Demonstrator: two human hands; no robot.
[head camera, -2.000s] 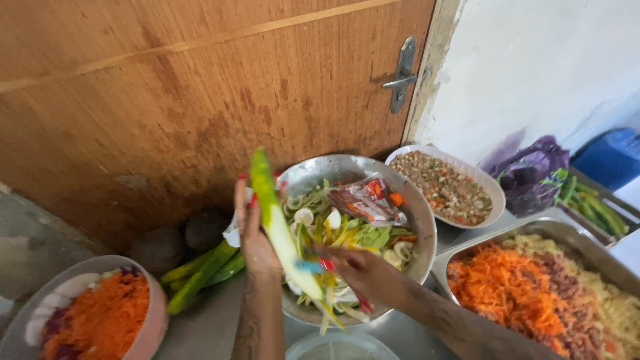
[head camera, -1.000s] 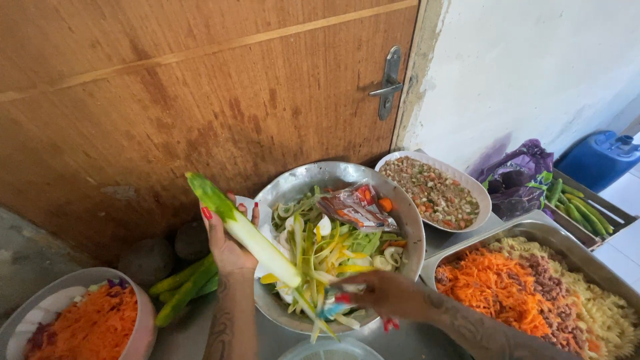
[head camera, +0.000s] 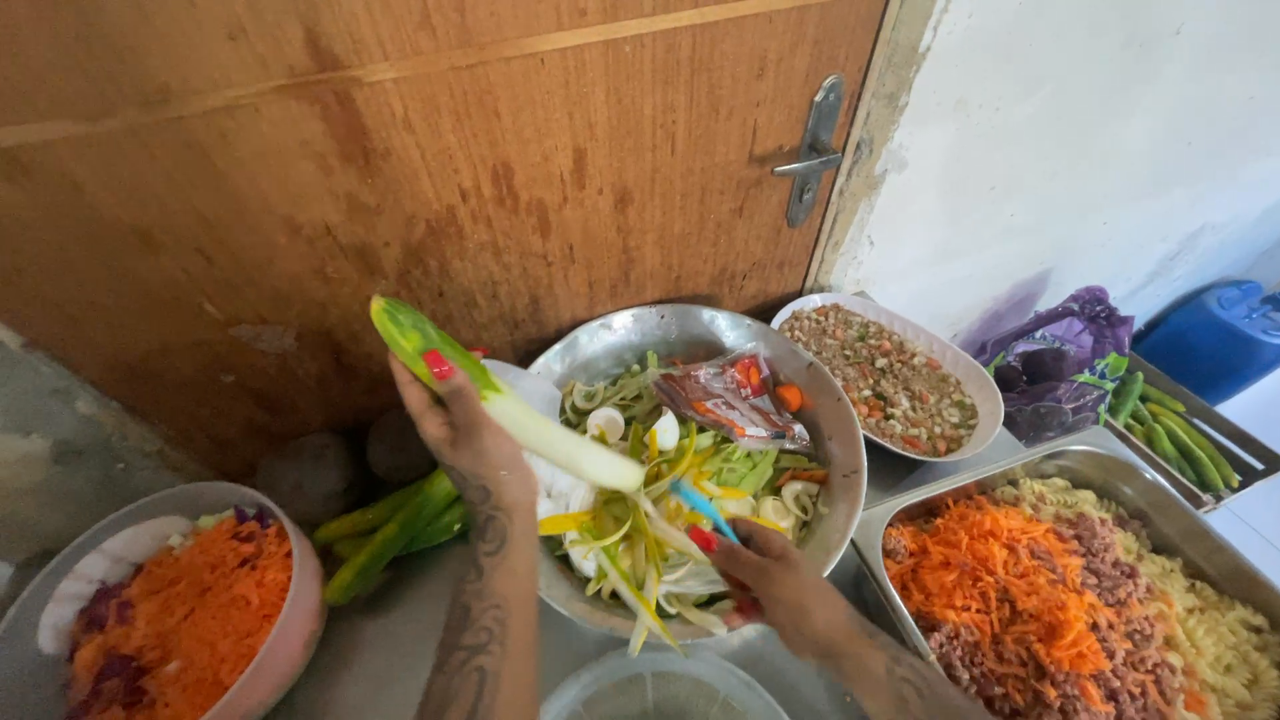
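Observation:
My left hand (head camera: 460, 430) grips a partly peeled cucumber (head camera: 540, 435) by its green-skinned upper part; the pale peeled end slants down over a round metal bowl (head camera: 845, 470). In my right hand (head camera: 755, 575) is a small tool with a blue handle (head camera: 703, 508), close to the cucumber's lower end; its working end is hard to make out. Peel strips (head camera: 625, 590) hang between the two hands over the bowl's front rim. Inside the bowl lie more peels, eggshells (head camera: 664, 430) and a crumpled clear plastic packet (head camera: 730, 400).
Whole cucumbers (head camera: 390, 535) lie left of the bowl, beside a tub of grated carrot (head camera: 190, 600). Behind right stands a dish of chopped mix (head camera: 880, 380). A metal tray (head camera: 880, 560) holds carrot, meat and pasta. A clear container (head camera: 665, 690) is at the front edge; a wooden door (head camera: 450, 220) rises behind.
The cucumber, upright over the bowl two seconds ago, now tilts with its green end to the left. My left hand has moved left with it.

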